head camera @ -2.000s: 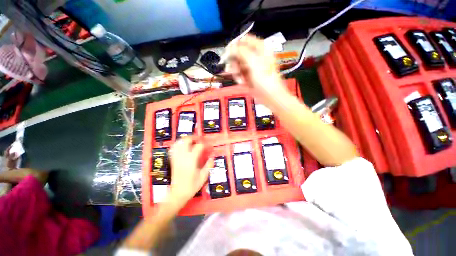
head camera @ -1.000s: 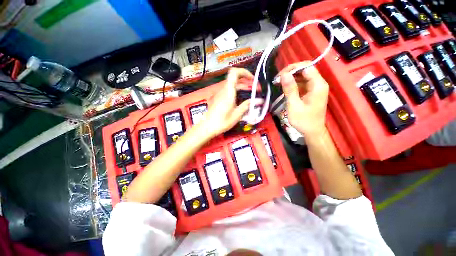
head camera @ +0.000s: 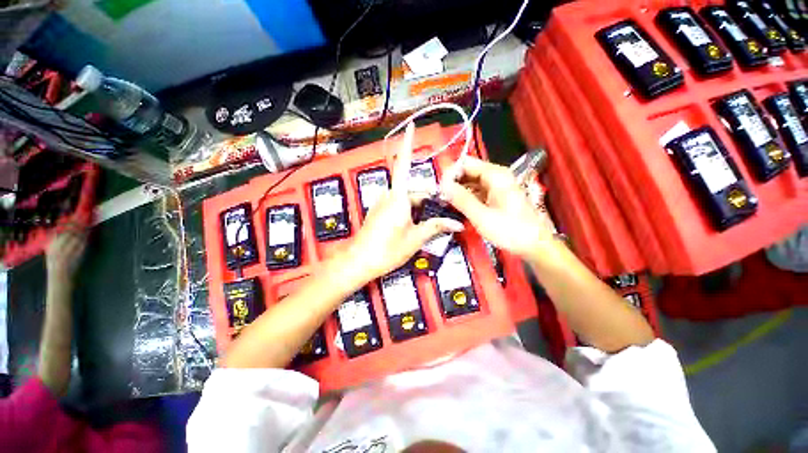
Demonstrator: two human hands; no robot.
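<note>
The red-orange device tray [head camera: 257, 190] lies in front of me with black, white-labelled handheld devices [head camera: 330, 209] in its pockets. My left hand [head camera: 390, 232] holds one black device [head camera: 434, 211] above the tray's upper right part. My right hand [head camera: 501, 208] has its fingertips at that device's end, on the plug end of the white cable [head camera: 456, 108], which loops up over the hands. Whether the plug is seated is hidden by my fingers. A thin black cable [head camera: 288, 175] runs to a device at the tray's left.
A tray stack [head camera: 567, 168] with filled top stands at right. Beyond my tray are a white cylindrical tool [head camera: 270, 152], black mouse [head camera: 319, 104], mouse pad [head camera: 241, 108] and water bottle [head camera: 133, 106]. A person's arm [head camera: 62, 301] reaches to a red tray at left.
My right hand has moved in with the cable plug to the device in my left hand. The white cable's loop has shrunk and shifted left. Another person's arm has come into view at left.
</note>
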